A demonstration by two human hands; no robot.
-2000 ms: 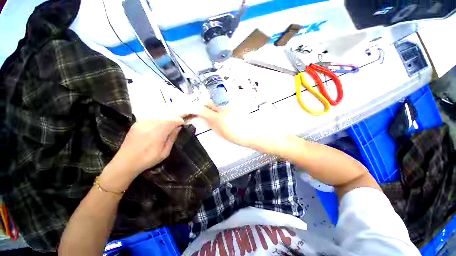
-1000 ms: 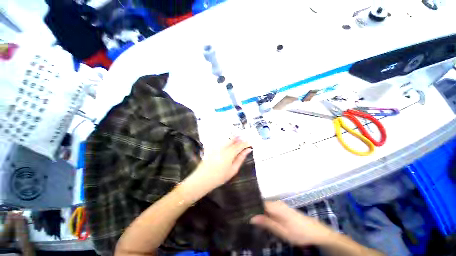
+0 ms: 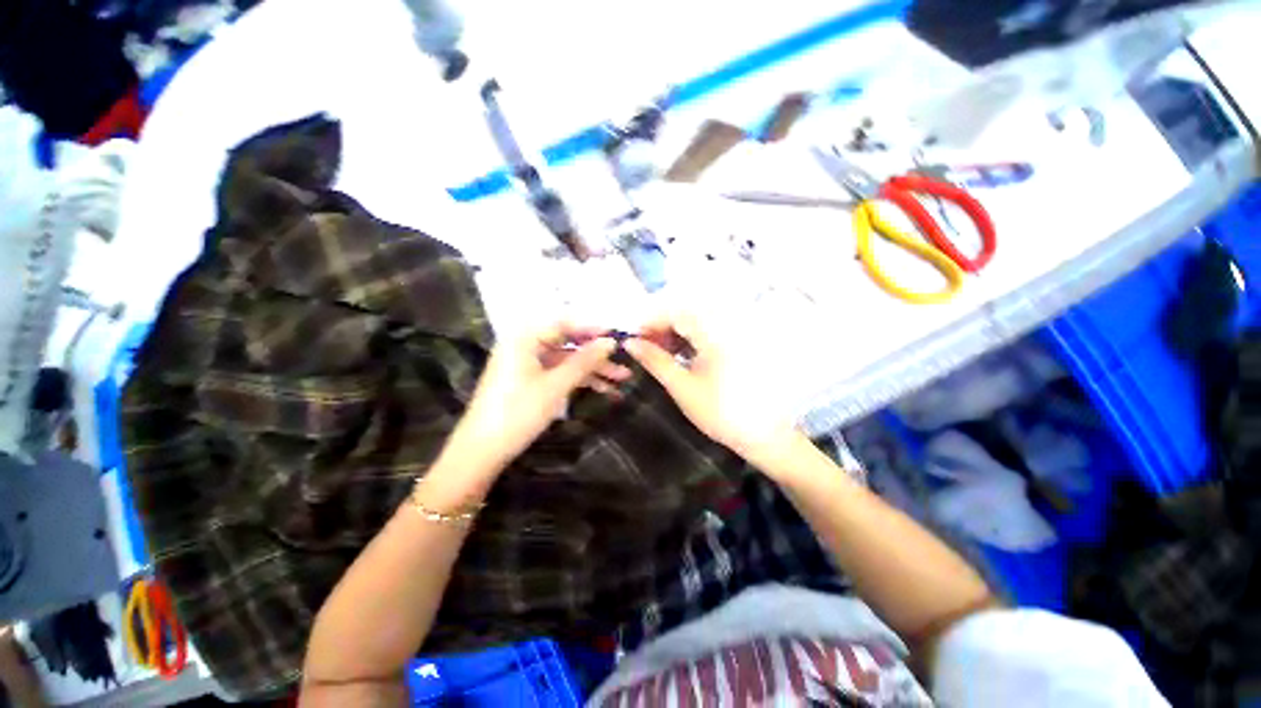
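Observation:
The dark plaid garment lies bunched on the white machine table, left of and below the needle area, and hangs over the front edge. My left hand and my right hand meet just below the presser foot and needle. Both pinch a small piece of the garment's edge between thumbs and fingertips. The grey-blue cylindrical attachment is just above my right fingertips. The picture is blurred, so the exact fold of the edge cannot be told.
Scissors with red and yellow handles lie on the right, beside a purple tool and a thin metal tool. A brown piece lies behind. Other scissors are far left. Blue crates stand below right.
My right hand has moved from the garment's lower part up to its edge, meeting my left hand. The view has shifted, and the pinched edge is now in both hands.

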